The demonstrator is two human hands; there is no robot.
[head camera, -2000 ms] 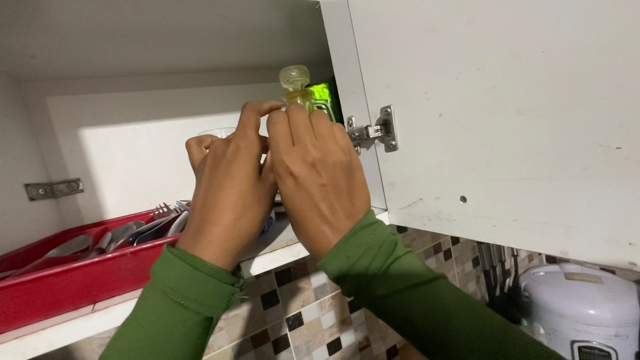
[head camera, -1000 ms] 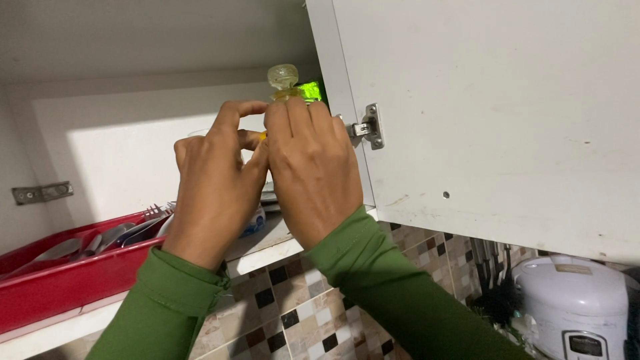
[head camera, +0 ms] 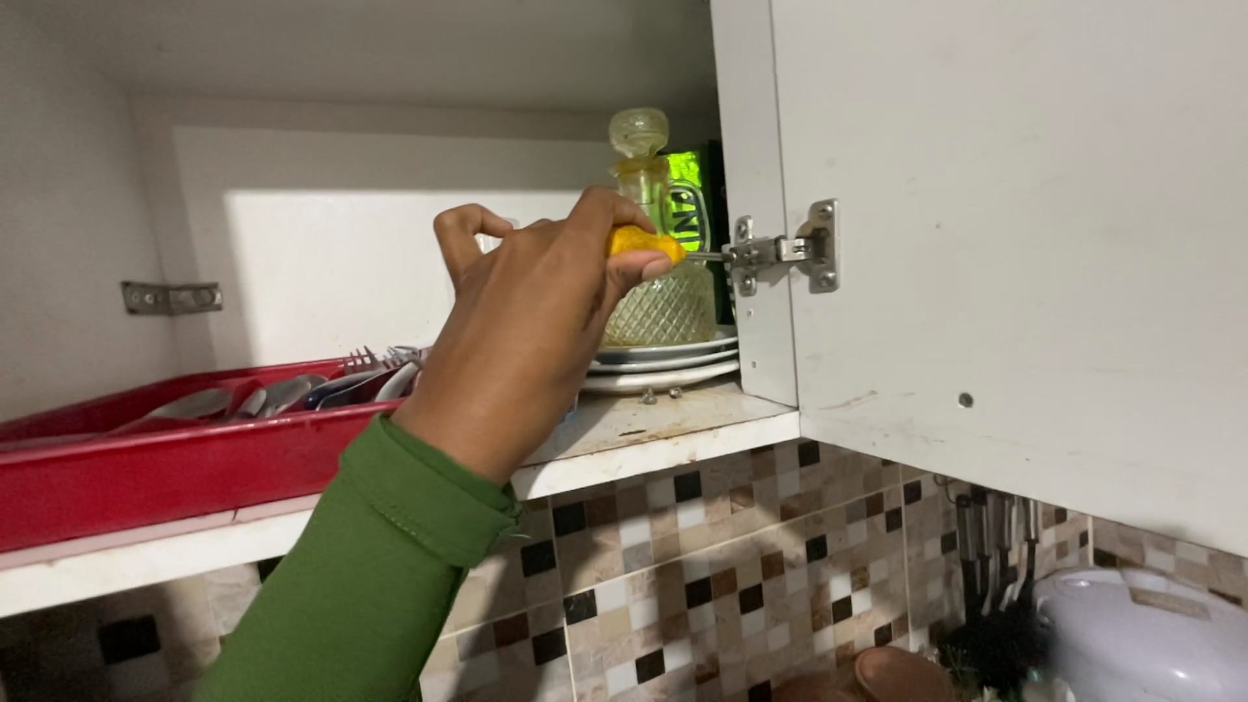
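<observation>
My left hand (head camera: 531, 312) grips the yellow handle of a screwdriver (head camera: 645, 244) between thumb and fingers. The screwdriver's metal shaft points right, its tip at the mounting plate of the metal cabinet hinge (head camera: 795, 251). This hinge joins the white side panel to the open white door (head camera: 994, 244). Two small screws (head camera: 650, 397) lie on the shelf edge below. What seem to be fingers of my right hand (head camera: 905, 675) show at the bottom edge; whether they hold anything is hidden.
Behind my left hand, a patterned glass decanter (head camera: 663, 307) stands on stacked white plates (head camera: 673, 376). A red cutlery tray (head camera: 175, 478) is on the shelf at left. Another metal hinge part (head camera: 173, 297) is on the left wall. Lower right are hanging utensils (head camera: 994, 546) and a white rice cooker (head camera: 1141, 634).
My right hand has left the hinge area, where it was beside my left hand and covered part of the decanter. The yellow handle and shaft now show plainly in my left hand.
</observation>
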